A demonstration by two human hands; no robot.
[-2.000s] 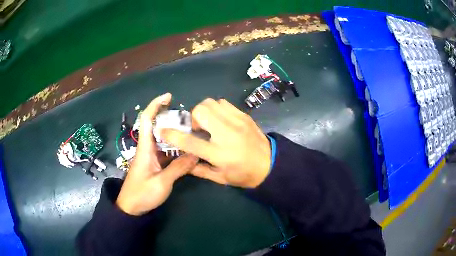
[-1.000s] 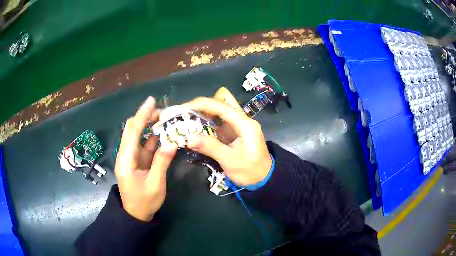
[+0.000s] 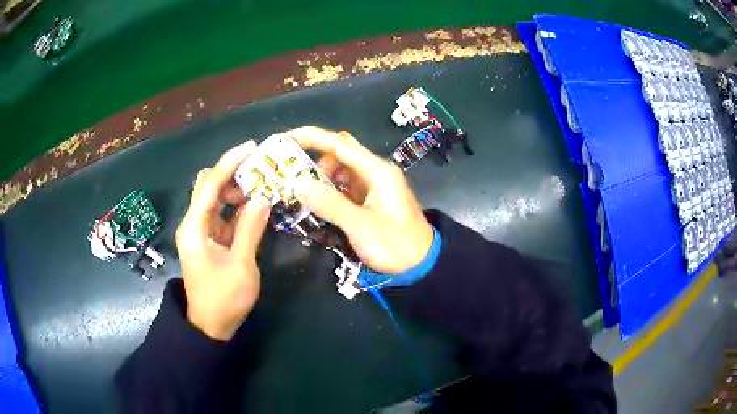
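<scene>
My left hand (image 3: 216, 251) and my right hand (image 3: 376, 210) hold a white housing (image 3: 275, 166) between them, over the dark green bench. Brass-coloured contacts show on the face turned to me, and both thumbs press at its lower edge. Dark parts and wires hang below the housing. A small white block (image 3: 348, 277) with metal bits lies or hangs beside my right wrist, joined by wires partly hidden by the hand. The housing's far side is hidden by my fingers.
A wired subassembly with a green board (image 3: 137, 222) lies at left, another with a dark component board (image 3: 416, 145) behind my right hand. Blue corrugated sheets (image 3: 622, 170) at right carry rows of white housings (image 3: 687, 145). A green belt (image 3: 242, 40) with a worn brown edge runs across the back.
The housing has been turned so its brass contacts face me, with both hands around it. The small white block has come into view beside my right wrist. Boards on the belt have moved right.
</scene>
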